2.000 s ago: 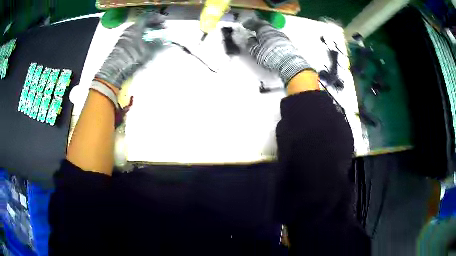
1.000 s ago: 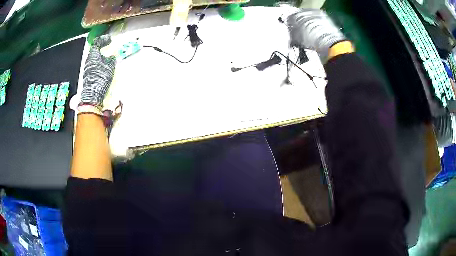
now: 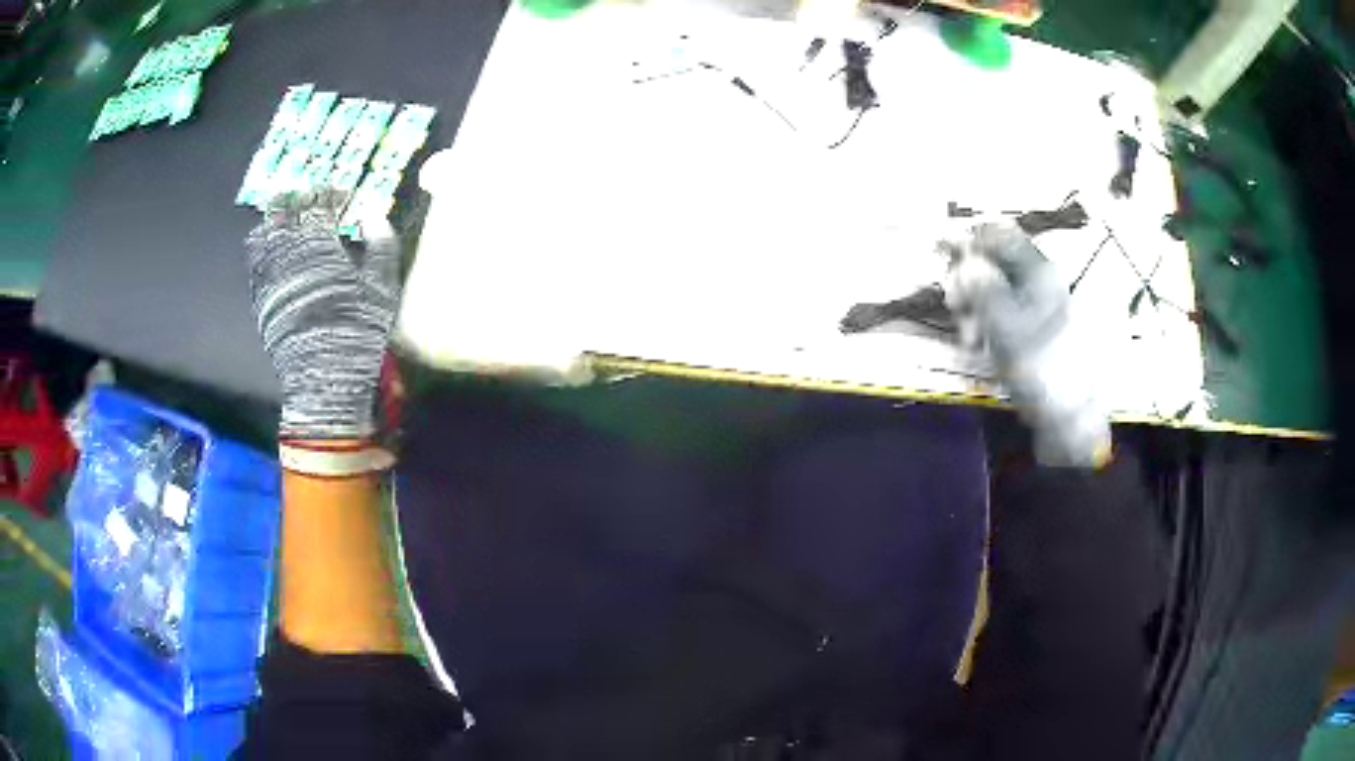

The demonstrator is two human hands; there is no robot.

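My left hand point(image 3: 324, 320), in a striped knitted glove, is on the black mat point(image 3: 164, 283) at the near end of the rows of small green circuit boards point(image 3: 335, 141). Its fingertips touch or cover the lowest boards, so its grip cannot be told. My right hand point(image 3: 1018, 327), gloved and blurred, is at the right front of the white work board point(image 3: 669, 253). A bundled black cable point(image 3: 899, 312) sticks out to the left from its fingers. Another bundled cable point(image 3: 859, 75) lies at the top of the white board, with a thin lead by it.
More bundled cables point(image 3: 1055, 217) lie on the white board's right side. More circuit boards point(image 3: 164, 78) lie at the mat's far left. A blue bin point(image 3: 223, 550) of clear bags and a red object point(image 3: 33, 439) are at lower left. A green round pad point(image 3: 973, 42) is at the top.
The view has turned left. My left hand has moved from the green board on the white board to the rows on the mat. My right hand has come nearer, to a bundled cable at the front.
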